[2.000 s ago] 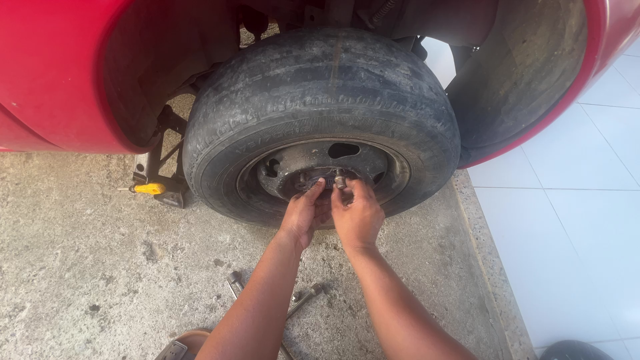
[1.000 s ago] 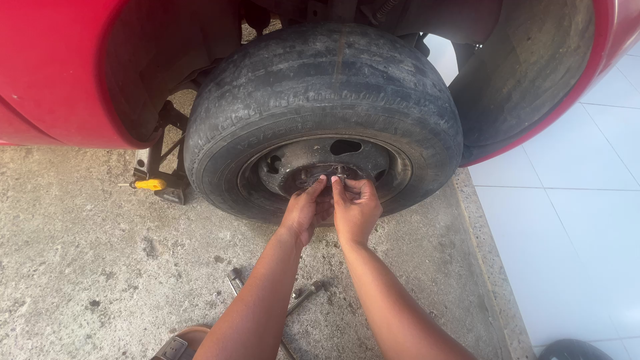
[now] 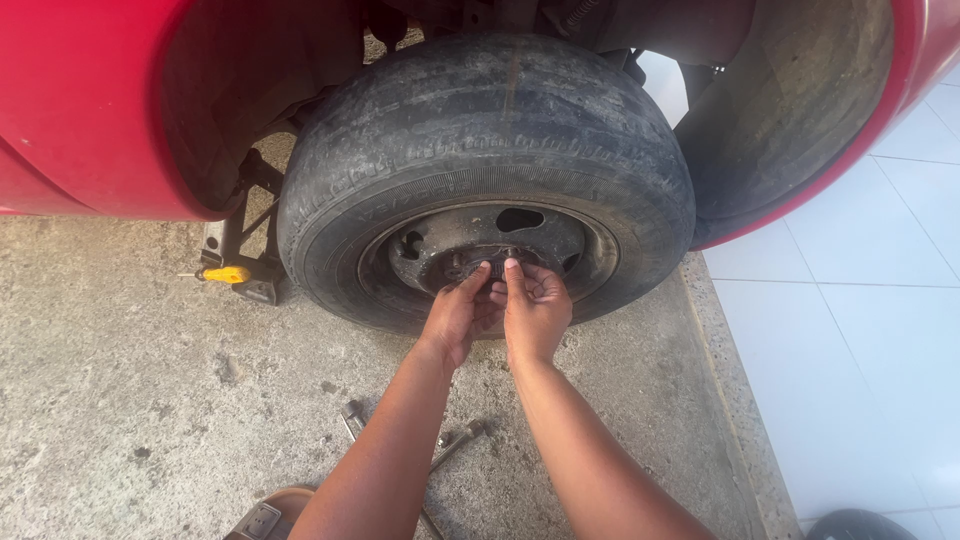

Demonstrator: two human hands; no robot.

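Note:
A worn black tire (image 3: 487,172) on a dark steel wheel rim (image 3: 480,217) sits under the red fender of a car. Both hands are at the wheel's hub. My right hand (image 3: 536,307) has its thumb and fingers closed on a lug nut (image 3: 511,253) at the upper right of the hub. Just left of it, my left hand (image 3: 457,315) has its thumb tip by the hub centre; its curled fingers are partly hidden, so whether they hold anything does not show. Another wheel stud or nut (image 3: 457,260) shows left of the thumbs.
A jack stand (image 3: 255,262) stands left of the tire, with a yellow-handled screwdriver (image 3: 226,274) by it. A lug wrench (image 3: 454,448) lies on the concrete below my forearms, near a brown sandal (image 3: 281,510). White floor tiles (image 3: 847,360) border the concrete at right.
My right hand has stayed at the upper right of the hub. A small metal piece seen at its fingertips two seconds ago now shows lower and closer to the hub.

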